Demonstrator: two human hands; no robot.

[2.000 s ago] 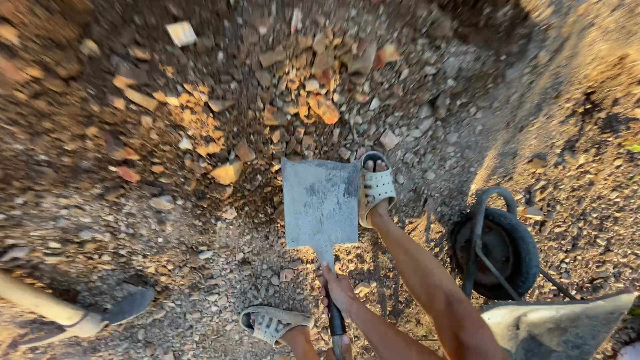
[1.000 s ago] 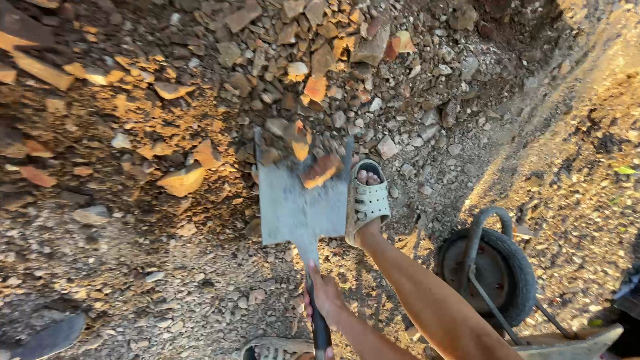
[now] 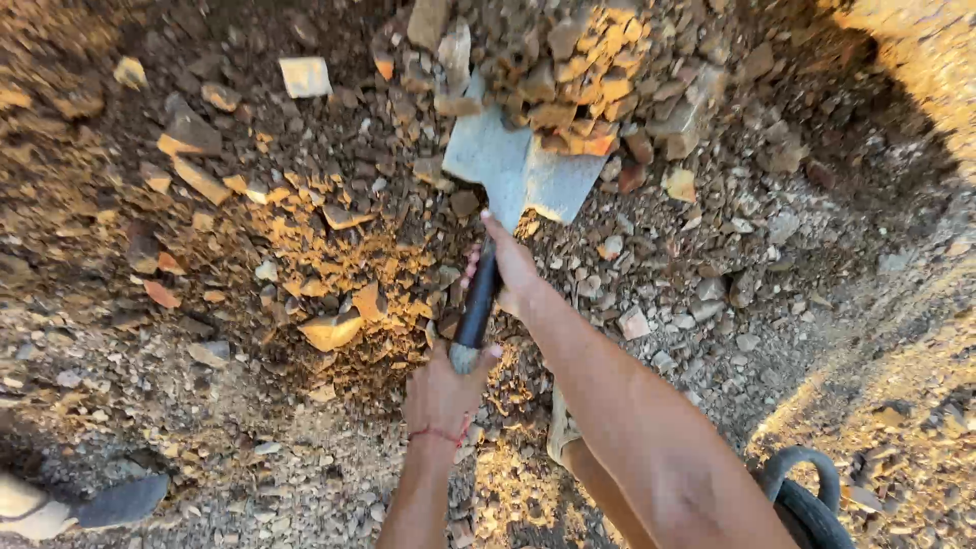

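A square-bladed metal shovel (image 3: pixel 492 156) points away from me, its front part hidden under a heap of stones and rubble (image 3: pixel 591 72). My right hand (image 3: pixel 507 263) grips the neck, where the black handle (image 3: pixel 476 309) meets the blade. Lower down, my left hand (image 3: pixel 446 385), with a red string at the wrist, is closed around the pale end of the handle. Sunlight falls on part of the blade and on the stones over it.
Broken stones and gravel cover the ground. At the lower right is a wheelbarrow's wheel (image 3: pixel 812 515). A dark blade of another tool (image 3: pixel 122 501) lies at the lower left. A sandal (image 3: pixel 560 427) shows beside my right forearm.
The shovel and my right hand have moved forward, and the blade, bare two seconds ago, is now partly under stones. My left hand and wrist have come into fuller view.
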